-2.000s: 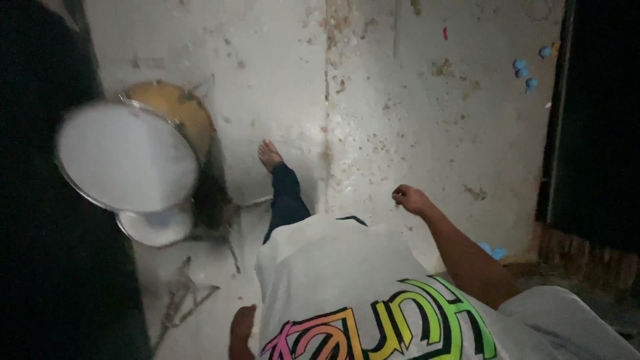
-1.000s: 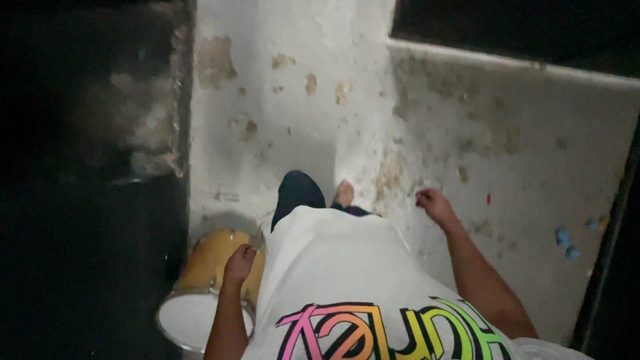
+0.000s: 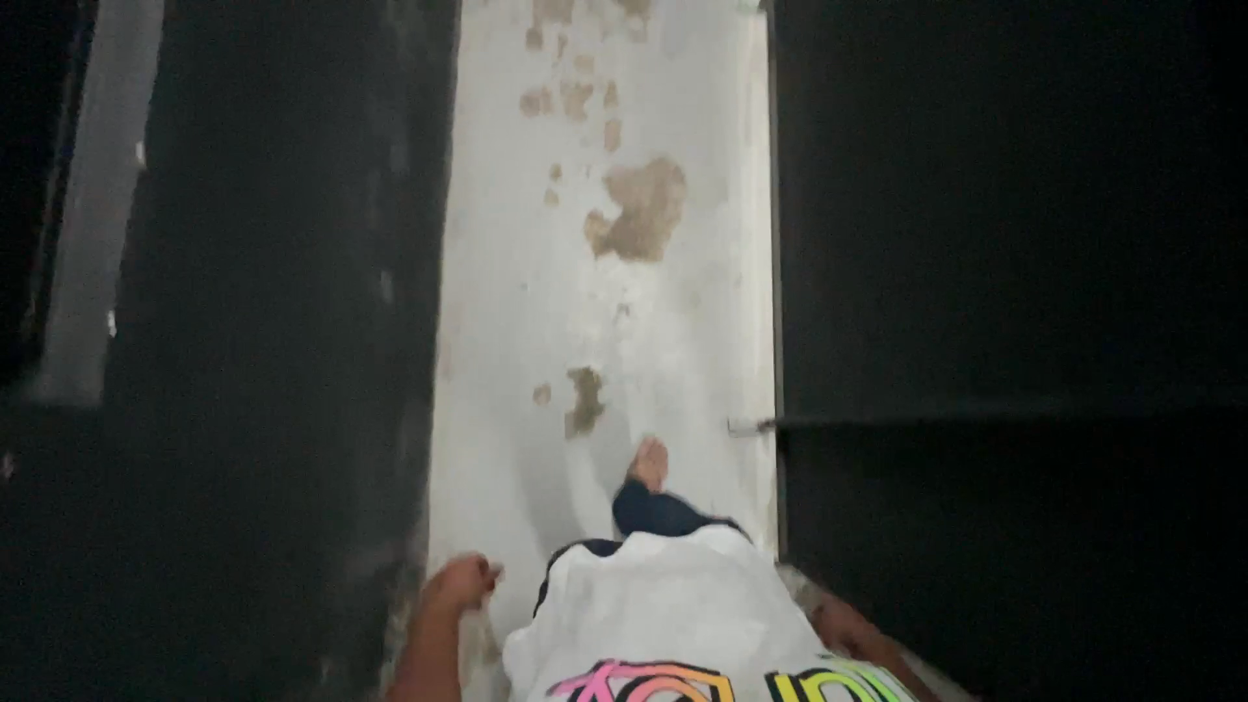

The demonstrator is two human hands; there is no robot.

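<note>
Low on the left of the head view, my left hand [image 3: 466, 582] hangs beside the white T-shirt [image 3: 673, 595], over the pale floor; its fingers look loosely curled and I see nothing in them. On the other side of the shirt is my right hand [image 3: 840, 624], blurred and dim against the dark wall edge, its fingers hard to make out. A bare foot [image 3: 650, 462] below a dark trouser leg [image 3: 655, 511] shows on the floor ahead of the shirt. Colourful lettering runs across the shirt.
A narrow pale floor [image 3: 507, 312] with brown worn patches [image 3: 648, 210] runs ahead between a dark wall [image 3: 283, 292] on the left and a dark surface [image 3: 1004, 244] on the right. A grey strip [image 3: 102, 214] stands at the far left.
The view has moved on to a narrow passage. The drum seen at the left earlier and the blue things on the floor are out of view.
</note>
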